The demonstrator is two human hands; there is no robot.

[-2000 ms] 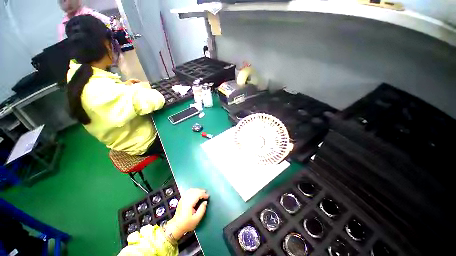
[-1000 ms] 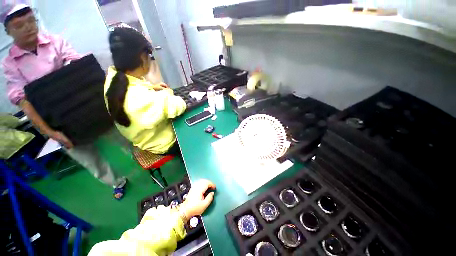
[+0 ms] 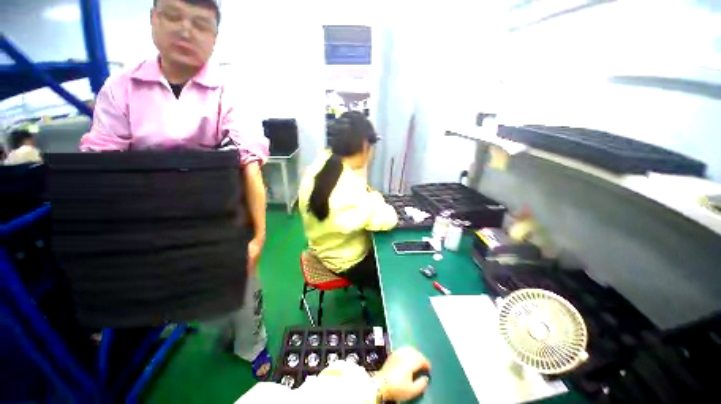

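Observation:
My left hand (image 3: 405,374) rests at the edge of the green bench (image 3: 413,314), low in the picture, with the fingers curled down. A small dark patch shows at the fingertips; I cannot tell if it is a held thing or shadow. The pale sleeve runs in from the bottom edge. Beside and behind the hand, left of the bench, a black watch tray (image 3: 323,349) holds several round watch heads (image 3: 314,340) in square pockets. My sleeve and hand hide part of this tray. My right hand is not in view.
A person in pink (image 3: 176,106) faces me, carrying a stack of black trays (image 3: 150,237). A person in yellow (image 3: 344,207) sits at the bench. A fan (image 3: 542,331), white sheet (image 3: 466,331), phone (image 3: 414,247), red tube (image 3: 441,288) and bottles (image 3: 453,236) are on the bench.
The view has swung left, and the near-right watch tray has left the picture. The person in pink has come closer with the tray stack. My left hand stays at the bench edge.

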